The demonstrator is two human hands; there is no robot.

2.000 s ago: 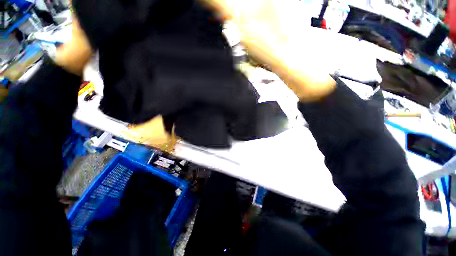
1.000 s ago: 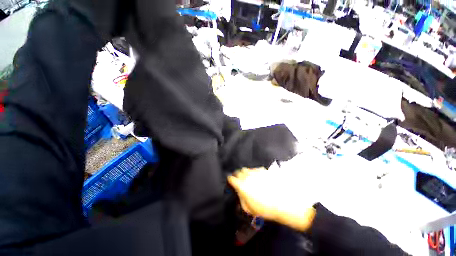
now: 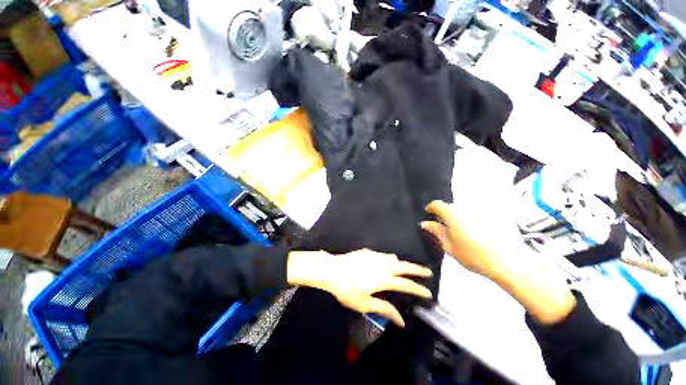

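Observation:
A black garment [image 3: 391, 165] lies spread over the white table, with its sleeves to both sides and its lower end hanging over the front edge. Several small shiny buttons or snaps show on it. The left sleeve looks finely striped. My left hand [image 3: 365, 280] lies on the lower part of the garment with fingers apart. My right hand [image 3: 462, 237] is at the garment's right edge with fingers bent; whether it pinches the cloth is not clear.
A yellow-tan board [image 3: 278, 154] lies partly under the garment. A grey-white motor housing [image 3: 239, 41] stands behind left. The sewing machine [image 3: 568, 199] is at right, with a dark strip [image 3: 600, 247] on it. Blue crates [image 3: 56, 301] and a wooden stool [image 3: 34, 224] are on the floor at left.
The garment, earlier bunched and lifted, now lies spread on the table. Both hands are now low over its near end. The view has swung to show more floor at left.

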